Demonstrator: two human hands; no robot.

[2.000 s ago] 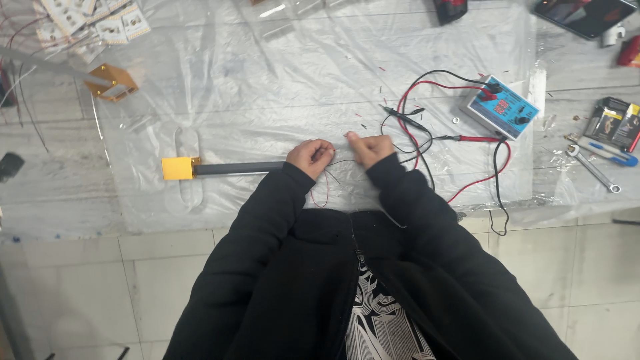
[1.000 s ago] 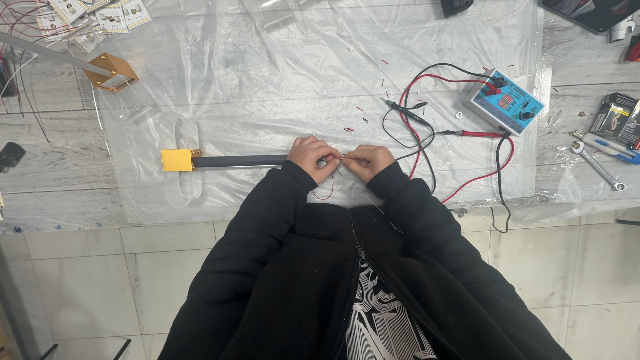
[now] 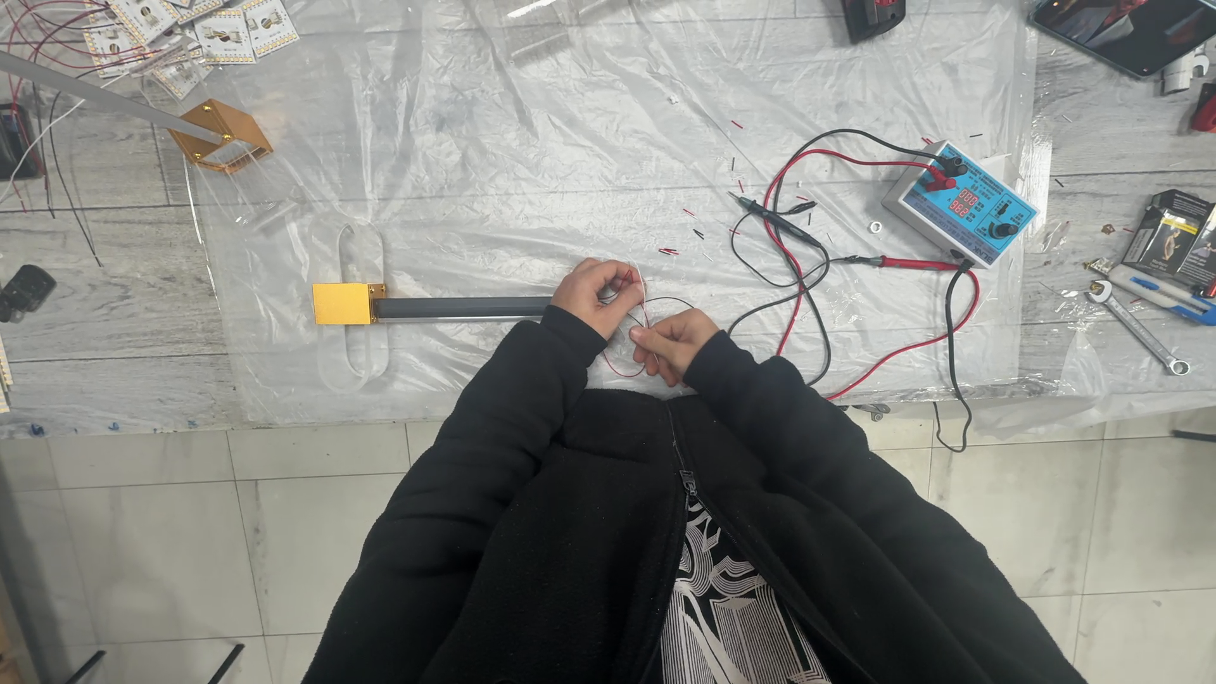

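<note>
My left hand (image 3: 600, 296) pinches a thin wire (image 3: 645, 302) between thumb and fingers, above the right end of a dark grey bar (image 3: 465, 308). Lower and to the right, my right hand (image 3: 673, 346) pinches thin wire too. A red wire loop (image 3: 617, 369) hangs between the hands, and a black wire (image 3: 673, 300) arcs above my right hand. At the bar's left end is a gold-coloured metal block (image 3: 345, 304). Whether both hands grip the same wire is too small to tell.
A blue-faced tester with a red display (image 3: 961, 203) lies at right, its black probe (image 3: 779, 220) and red probe (image 3: 917, 263) on plastic sheeting (image 3: 532, 171). Further right are a combination wrench (image 3: 1140, 328) and small boxes (image 3: 1168, 233). A gold bracket (image 3: 220, 136) stands upper left.
My hands, together at the wire one second ago, are now a little apart, with my left hand higher than my right. The bar and the tester have not moved.
</note>
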